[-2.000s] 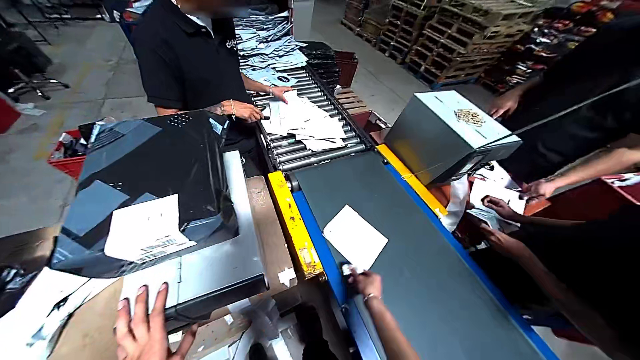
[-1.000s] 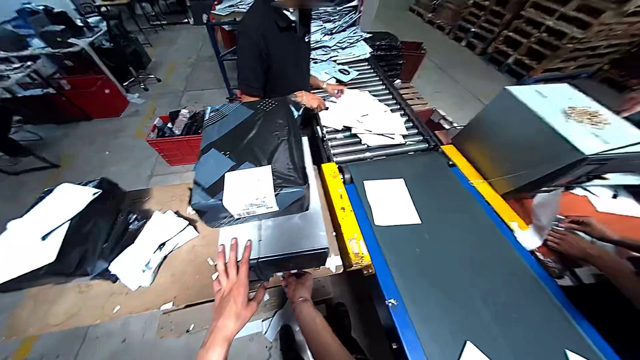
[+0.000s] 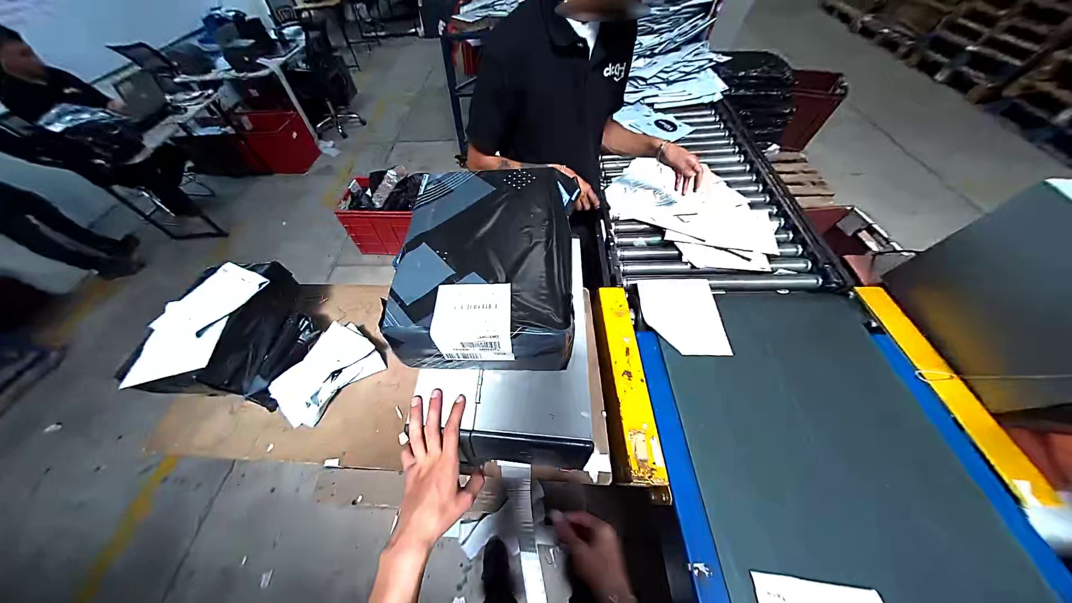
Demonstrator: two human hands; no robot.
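My left hand (image 3: 434, 481), fingers spread, rests at the near left corner of a metal-topped machine (image 3: 536, 406) and grips nothing. A large package in black plastic wrap (image 3: 502, 243) with a white label stands on that machine. Below its front edge is my right hand (image 3: 590, 544), blurred, beside a hanging strip of labels (image 3: 523, 528); whether it holds anything cannot be told. On the green conveyor belt (image 3: 821, 435), one white envelope (image 3: 685, 316) lies at the far end and another (image 3: 812, 589) at the bottom edge of the view.
A co-worker's hand (image 3: 685, 167) touches white envelopes (image 3: 712, 218) on the roller conveyor (image 3: 712, 272). Black packages (image 3: 268, 352) with white papers lie on cardboard at left. A red crate (image 3: 377, 230) stands behind. A yellow rail (image 3: 630, 394) edges the belt; a grey box (image 3: 997, 293) is at right.
My right hand, over the belt by an envelope two seconds ago, is now below the machine's front edge. The envelope has moved up the belt toward the rollers. The view has swung left.
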